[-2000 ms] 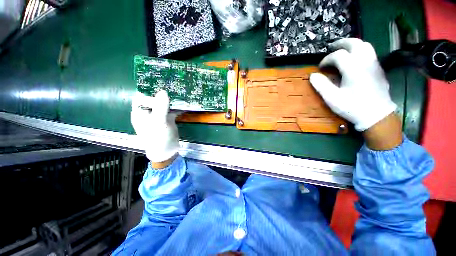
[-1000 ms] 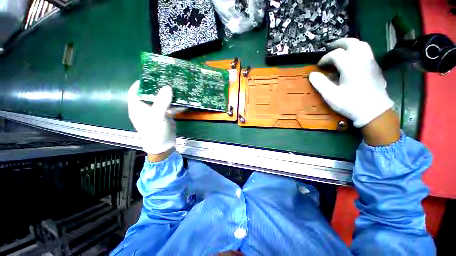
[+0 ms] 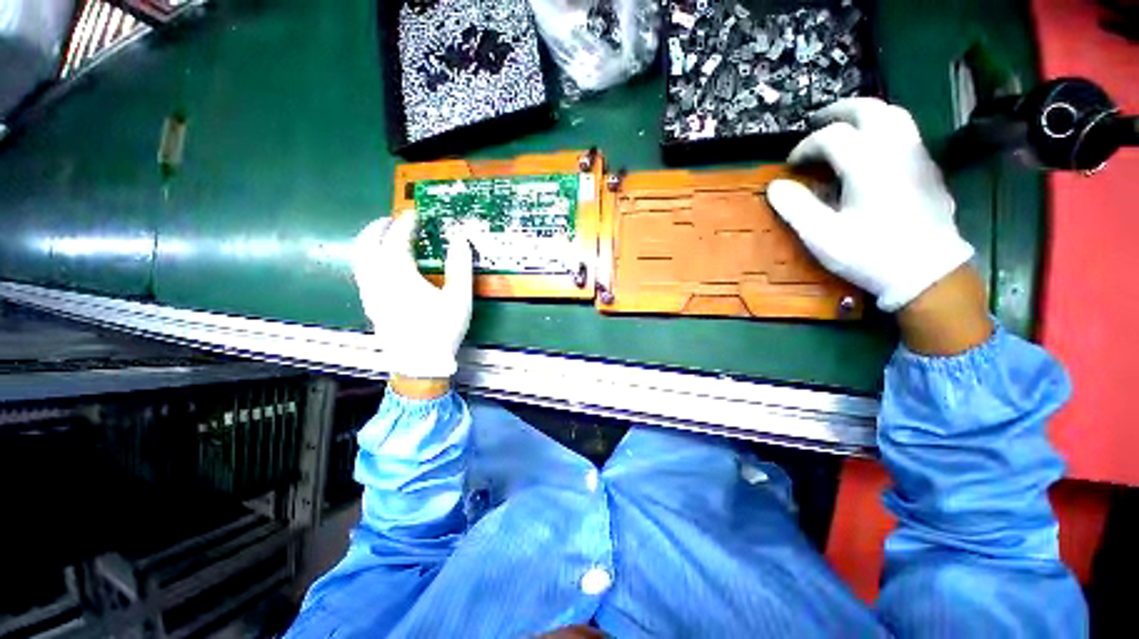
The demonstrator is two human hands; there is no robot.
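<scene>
A green circuit board [image 3: 512, 222] lies flat in the left plate of the orange fixture [image 3: 500, 166]. My left hand [image 3: 419, 293], in a white glove, is at the board's left end, thumb over its lower left part and fingers at the plate's left edge; whether it still grips the board I cannot tell. The fixture's right plate [image 3: 700, 243] is hinged or set beside the left one and holds no board. My gloved right hand [image 3: 881, 206] rests at that plate's upper right edge, fingers curled around it, thumb on its face.
Behind the fixture stand a black tray of tiny silver screws [image 3: 468, 69], a clear bag [image 3: 600, 44] and a black tray of chunkier metal parts [image 3: 762, 69]. A black power screwdriver [image 3: 1062, 125] is at right over a red mat [image 3: 1093, 312]. A silver rail [image 3: 650, 397] edges the bench.
The board, earlier tilted above the left plate in my left hand, has come down flat into it. My left hand has moved slightly right. My right hand has hardly moved.
</scene>
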